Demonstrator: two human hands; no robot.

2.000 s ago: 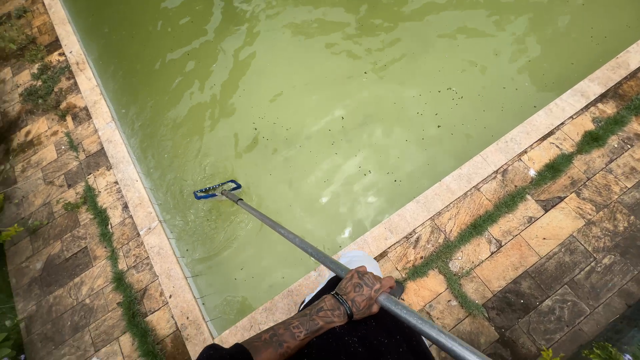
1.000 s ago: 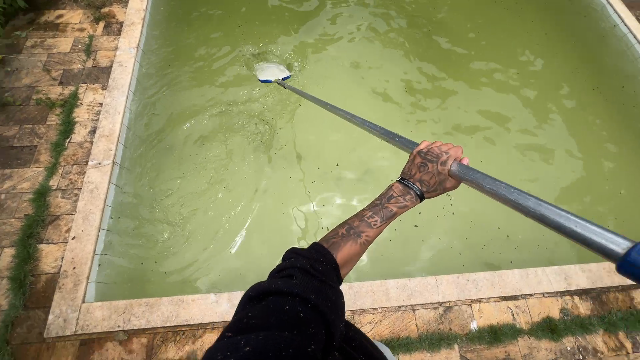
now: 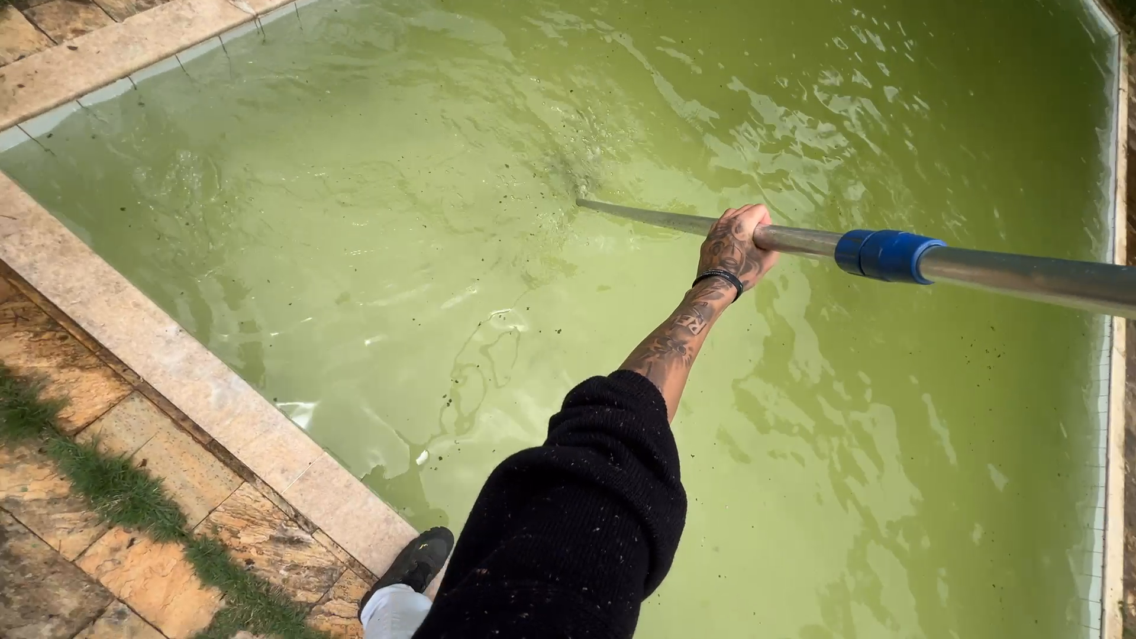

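Note:
My left hand (image 3: 738, 247), at the end of a tattooed forearm with a dark bracelet and a black knit sleeve, is closed around a metal telescopic pole (image 3: 803, 240). Just right of the hand, a blue plastic collar (image 3: 890, 256) joins the thinner section to the thicker one, which leaves the view at the right edge. Leftward, the pole slopes down into the green pool water (image 3: 497, 293), entering it amid ripples; its submerged end is hidden. My right hand is out of view.
Pale stone coping (image 3: 177, 355) edges the pool, with brown stone paving (image 3: 177, 470) and a grass strip (image 3: 120, 497) beyond it. My dark shoe (image 3: 417, 561) rests by the coping at the lower left. Dark specks float on the water.
The blue-rimmed net head, visible at the water's surface earlier, is now out of sight under water. The pole's blue collar has come further into view. The view has turned considerably.

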